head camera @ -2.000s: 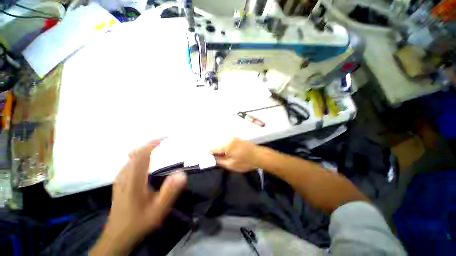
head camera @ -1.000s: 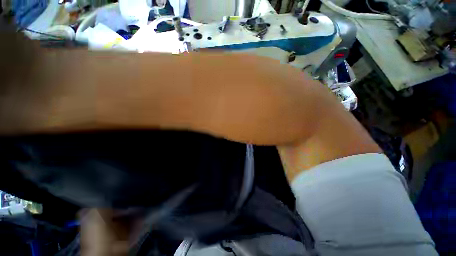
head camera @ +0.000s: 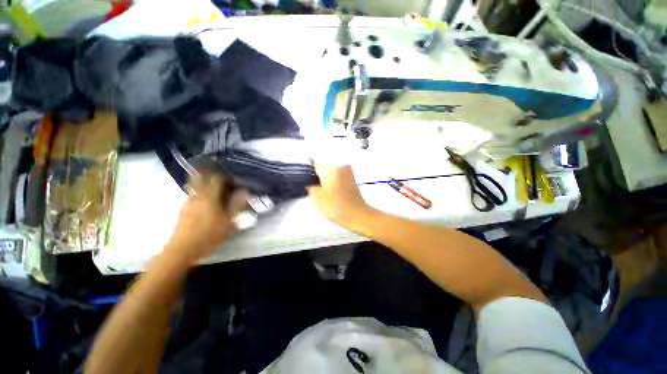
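A black and dark grey garment [head camera: 157, 80] lies across the left part of the white table. Its band with white-grey stripes [head camera: 270, 168] runs between my hands, left of the machine's needle area. My left hand [head camera: 208, 212] is on the lower left part of the band, blurred, with a small white piece at its fingertips. My right hand [head camera: 336, 193] holds the band's right end. The white sewing machine [head camera: 453, 109] stands behind, its presser foot [head camera: 362, 135] right of the garment.
Orange-red snips [head camera: 411, 193] and black shears [head camera: 483, 190] lie right of my right hand. Yellow items [head camera: 534, 179] are at the table's right corner. Brown tape [head camera: 80, 197] covers the left edge. Dark cloth [head camera: 570, 277] lies below the table at right.
The garment has moved from my lap and the table's edge up onto the table at left. My right arm, stretched far left a second ago, is back near the middle. The view has shifted.
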